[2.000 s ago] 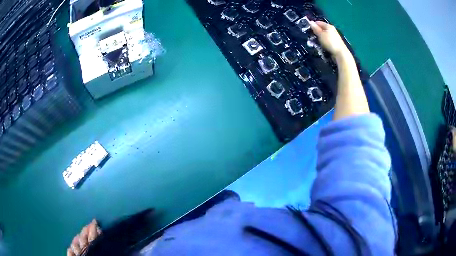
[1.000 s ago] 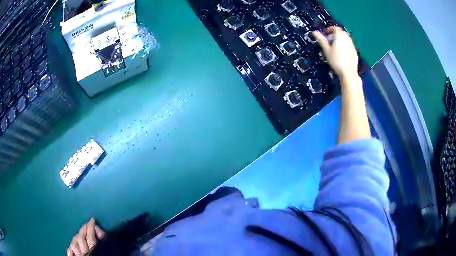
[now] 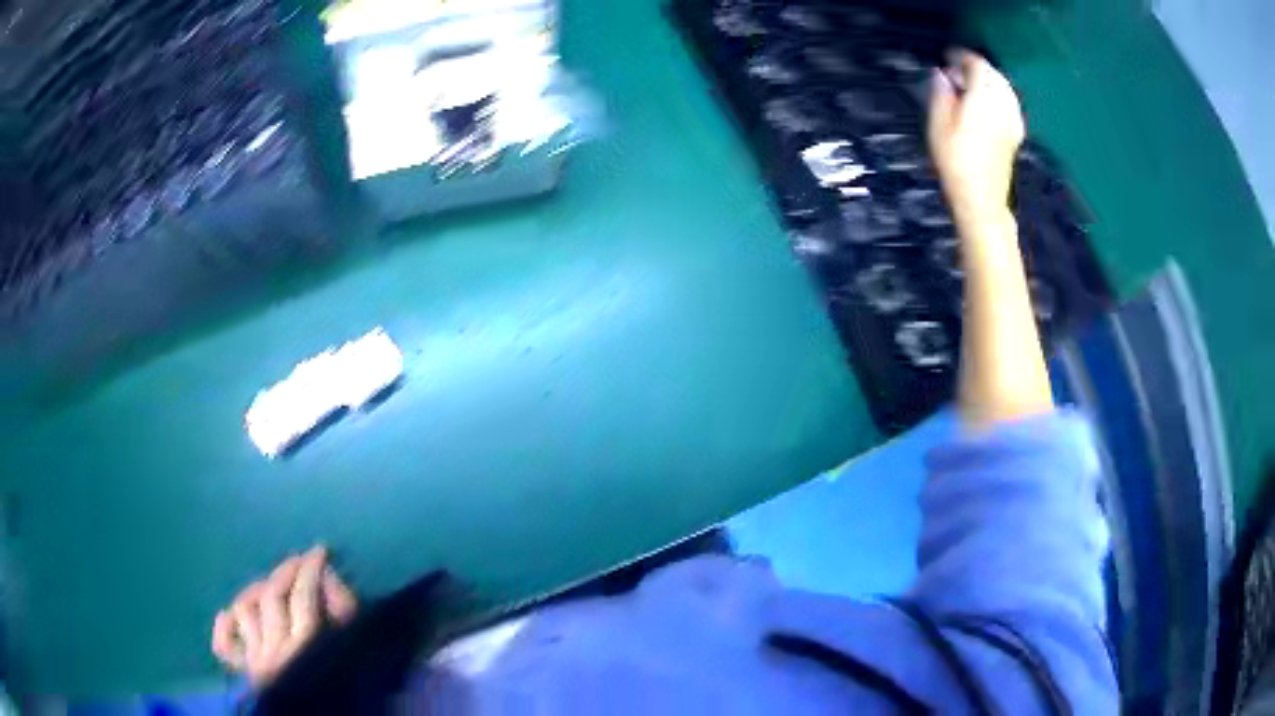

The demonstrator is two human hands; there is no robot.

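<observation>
The black component tray (image 3: 874,385) lies at the right with rows of blurred square parts in its pockets. My right hand (image 3: 979,119) is over the upper right part of the tray, fingers bent together; blur hides whether it holds a part. A strip of silvery-white square modules (image 3: 325,392) lies on the green mat at the left, away from both hands. My left hand (image 3: 284,613) rests at the mat's lower left with curled fingers, partly hidden by dark hair; I cannot tell if it holds anything.
The white screw feeder (image 3: 455,105) stands at the back, with clear plastic at its right side. Stacked blister trays (image 3: 154,266) stand at the back left. Small dark specks lie on the mat (image 3: 559,406). The bench edge curves below, with blue floor beyond.
The view has turned, so the bench things appear shifted to the right and are blurred. My right hand has moved over the tray from its earlier pockets. The module strip stays on the mat.
</observation>
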